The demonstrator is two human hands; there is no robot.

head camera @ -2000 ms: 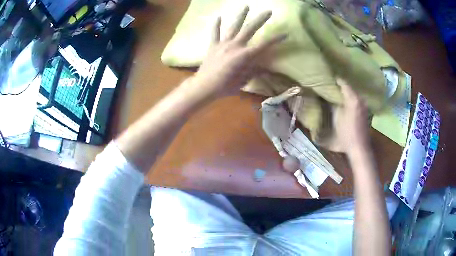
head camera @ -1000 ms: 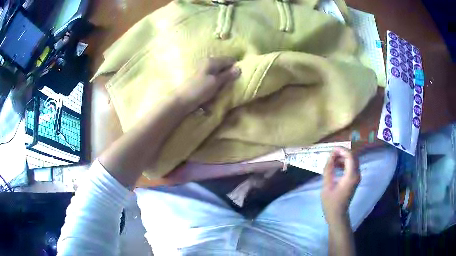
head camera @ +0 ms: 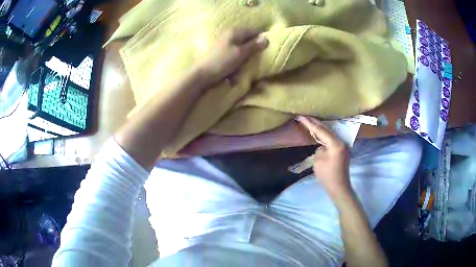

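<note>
The mustard-yellow jacket (head camera: 323, 73) lies over the brown table, one part folded over near the front edge. My left hand (head camera: 229, 55) rests on the cloth with fingers bent; whether it grips a fold is unclear. My right hand (head camera: 329, 151) is at the jacket's lower edge, fingertips pinched at the white hang tags (head camera: 344, 130). The tags stick out from under the jacket to the right of the fingers. A pale strip end (head camera: 301, 166) hangs below the table edge beside my right hand. The fingers partly hide the tags.
A sheet of purple round stickers (head camera: 429, 88) with a turquoise clip lies at the right, beside a pale grid sheet (head camera: 399, 31). A green-gridded black box (head camera: 60, 99) and dark devices stand at the left. The table's front edge runs above my lap.
My right hand has moved left and up from the tags' right end to the jacket's lower edge. The jacket appears higher in view. My left hand stays on the cloth.
</note>
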